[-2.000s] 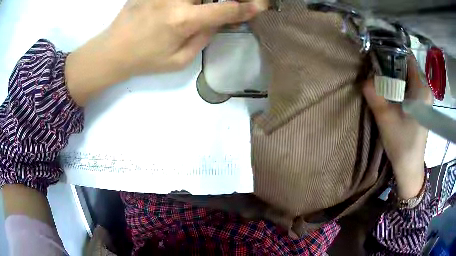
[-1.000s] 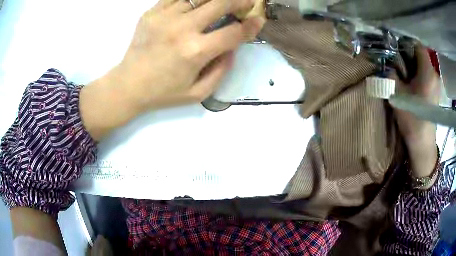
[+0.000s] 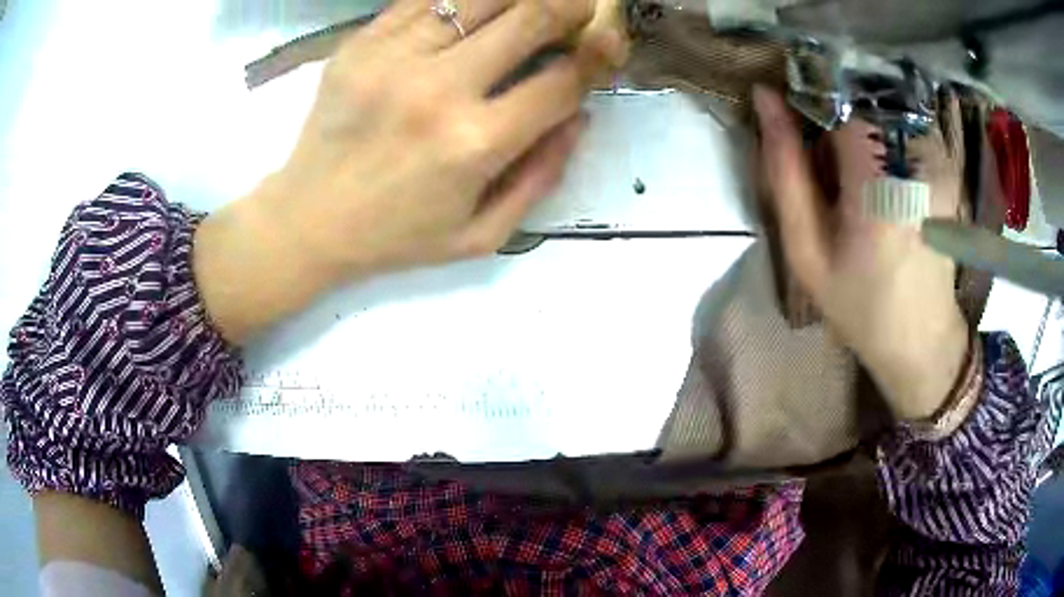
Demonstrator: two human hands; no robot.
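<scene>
The brown ribbed cloth (image 3: 764, 391) lies bunched at the right of the white machine bed and hangs over its front edge. More of it runs up beneath the machine head. My left hand (image 3: 432, 152) is at the top, its fingertips near the needle area at the cloth's edge; its grip is unclear. A narrow brown strip (image 3: 309, 53) sticks out behind it to the left. My right hand (image 3: 863, 251) is blurred and lies over the cloth at the right, thumb apart, other fingers partly hidden behind the machine parts.
The machine head (image 3: 1015, 58) fills the top right, with a cream ribbed knob (image 3: 897, 201) below it. A red-handled tool (image 3: 1010, 169) is at the right. The slide plate (image 3: 653, 175) lies between my hands. A printed scale (image 3: 385, 397) runs near the front edge.
My right hand has moved left and out from behind the knob. The cloth by the slide plate has shifted up and right, baring more plate. The narrow strip now shows behind my left hand.
</scene>
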